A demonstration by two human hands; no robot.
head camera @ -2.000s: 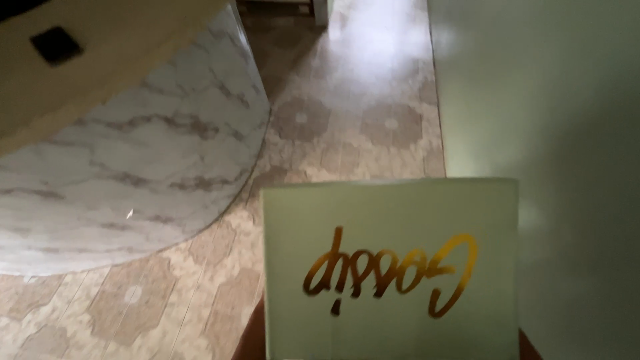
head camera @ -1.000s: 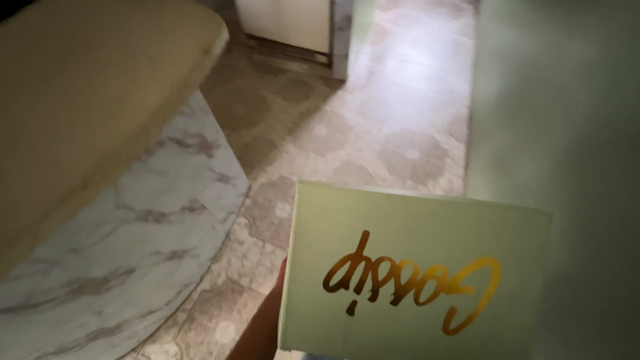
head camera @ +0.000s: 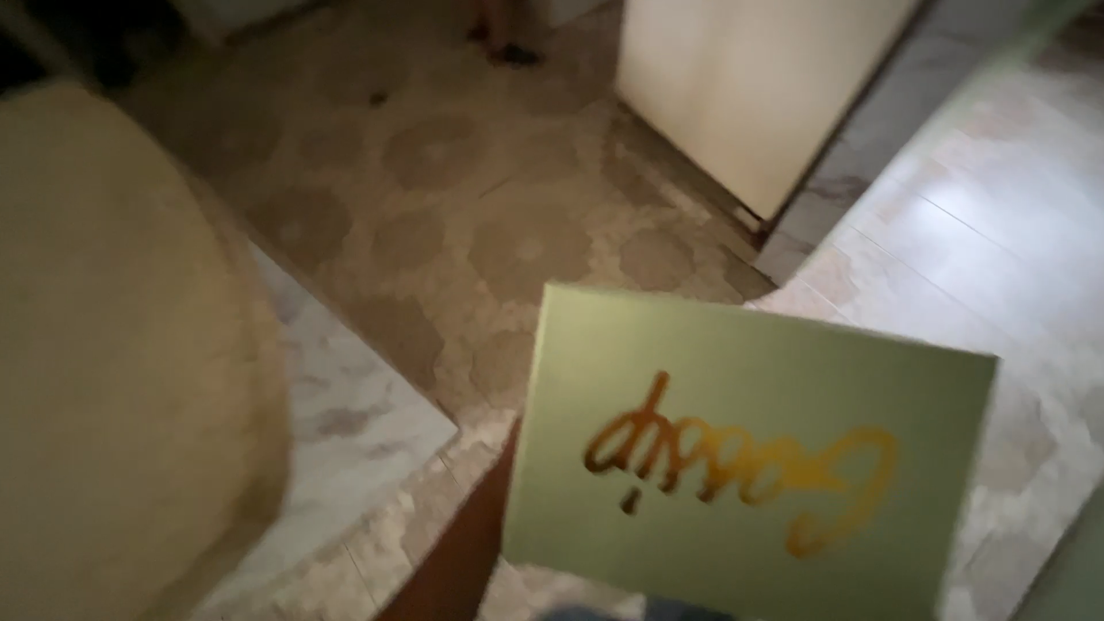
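Note:
A pale green box with shiny gold lettering, upside down to this view, fills the lower right of the head view. Its near side tilts slightly. At its lower left edge, part of my left hand and forearm shows, dark and blurred; the box is held from that side, with the fingers hidden behind it. My right hand cannot be seen. A bit of dark blue fabric shows below the box.
A beige rounded tabletop over a marble-patterned base stands at left. Patterned floor tiles lie beyond the box. A cream panel beside a marble-patterned edge rises at upper right. A blurred dark shape is on the floor beyond.
The view has swung, showing more floor beyond. The box remains held, now more tilted. Skin seen at the box's right side two seconds ago is no longer visible.

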